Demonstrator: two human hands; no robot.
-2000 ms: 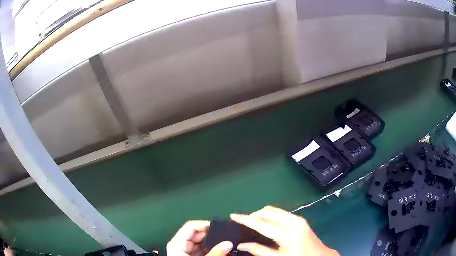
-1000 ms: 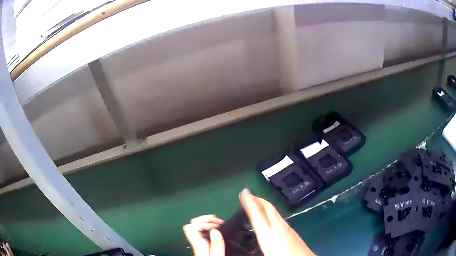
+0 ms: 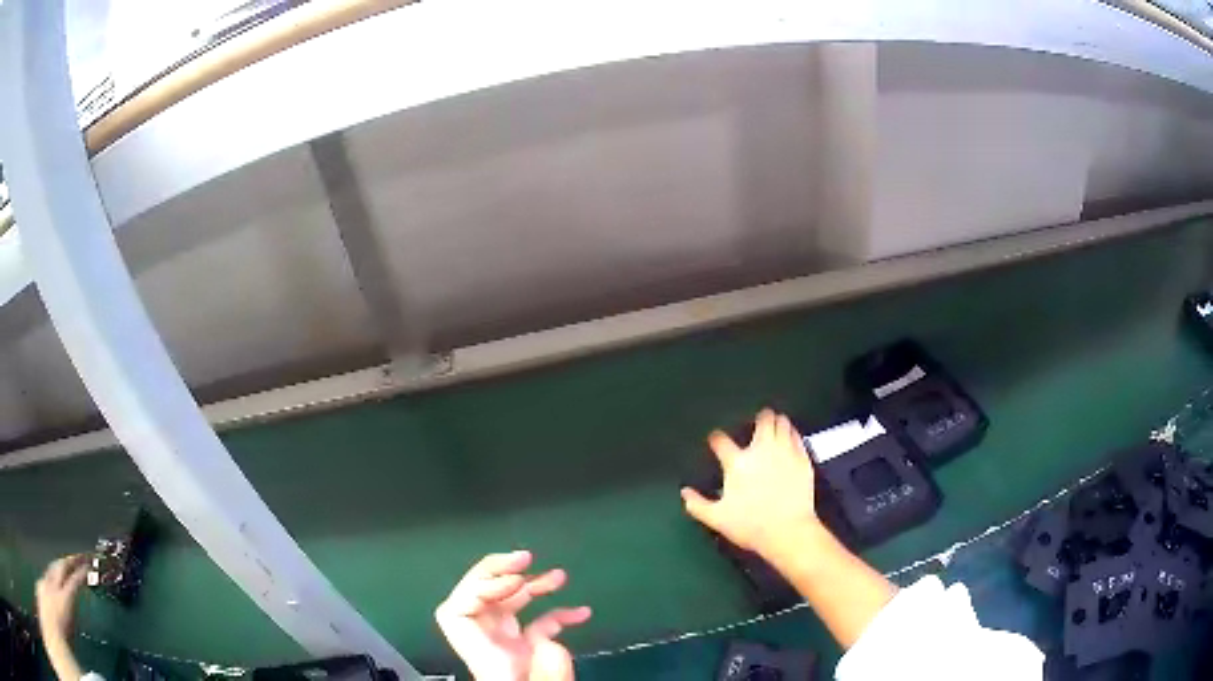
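Note:
My right hand (image 3: 765, 492) lies, fingers spread, over the leftmost black housing (image 3: 769, 579); its grip is hidden. Two more housings, one beside it (image 3: 873, 482) and one behind (image 3: 925, 399), have white labels at their far ends and a square detail inside. My left hand (image 3: 508, 623) is open and empty, palm up with curled fingers, at the bottom centre. A flat black piece (image 3: 768, 663) with small pale marks lies at the bottom edge, partly cut off.
A pile of black panels (image 3: 1117, 572) lies at the right. Another person's hand (image 3: 60, 599) is by a black unit (image 3: 117, 565) at the far left. A pale upright (image 3: 160, 399) crosses the left side. A black object (image 3: 319, 669) shows at the bottom edge.
Both hands have parted from the dark piece they held. My right hand has moved up and forward onto the leftmost housing. The flat piece and another person's hand have come into view.

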